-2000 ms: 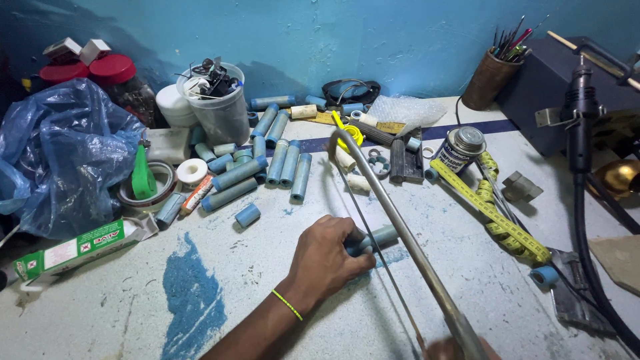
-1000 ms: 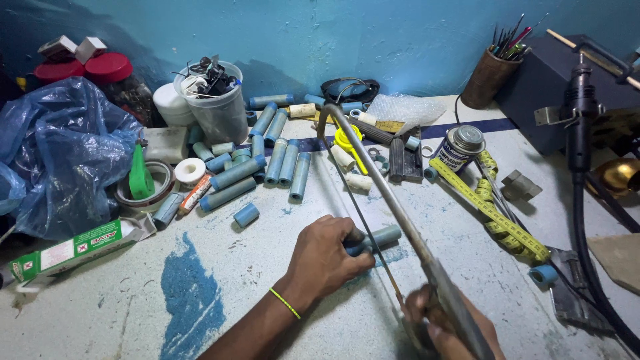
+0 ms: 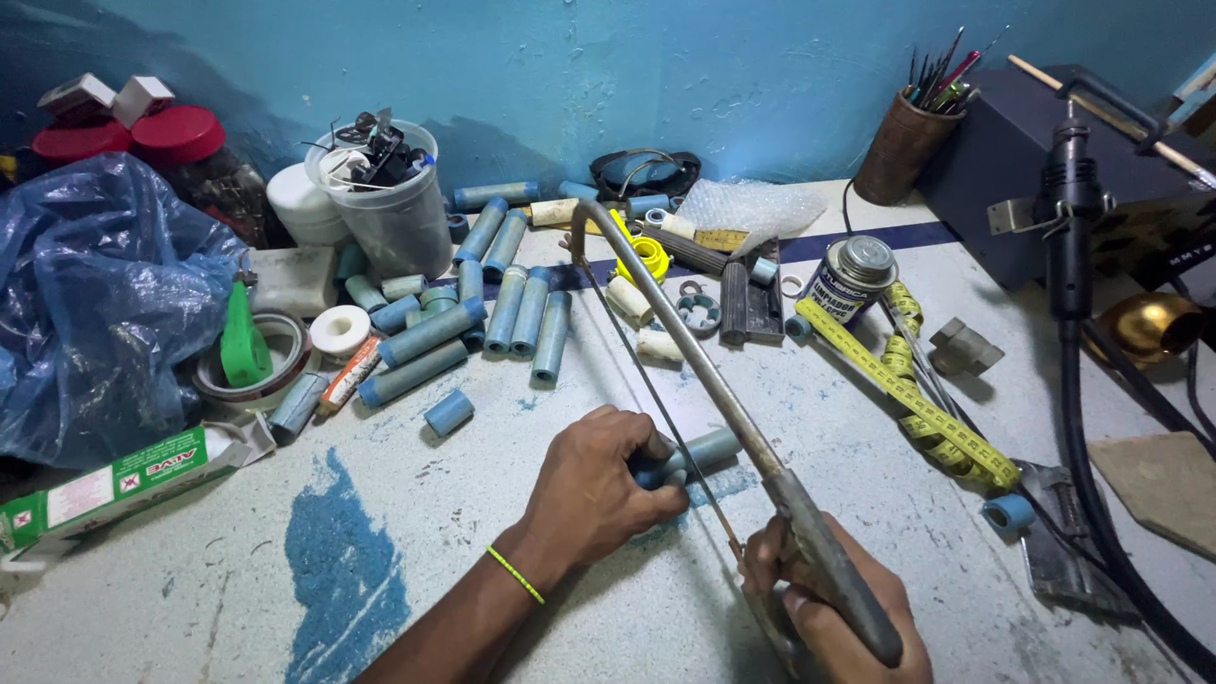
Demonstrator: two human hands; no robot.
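Observation:
A short blue plastic pipe [image 3: 712,450] lies on the white worktop, pinned near its left end by my left hand [image 3: 603,480], which wears a yellow-green bracelet. My right hand [image 3: 836,603] is closed around the handle of a hacksaw [image 3: 717,380] with a tubular metal frame. The saw's thin blade crosses the pipe just right of my left fingertips. How deep any cut goes cannot be told. Blue sawdust [image 3: 347,579] is heaped on the worktop to the left. One loose blue pipe piece [image 3: 448,413] rests beyond my left hand, near several longer blue pipes [image 3: 432,332].
Behind are a plastic tub of small parts [image 3: 394,228], yellow rings [image 3: 643,256] and a can of pipe cleaner [image 3: 852,275]. A yellow tape measure [image 3: 912,394] and a cabled tool [image 3: 1072,228] stand right. A blue plastic bag [image 3: 104,304] and green-white box [image 3: 123,484] occupy the left.
My right hand and the hacksaw have moved forward, away from the near edge, showing more of the hand. My left hand stays on the pipe.

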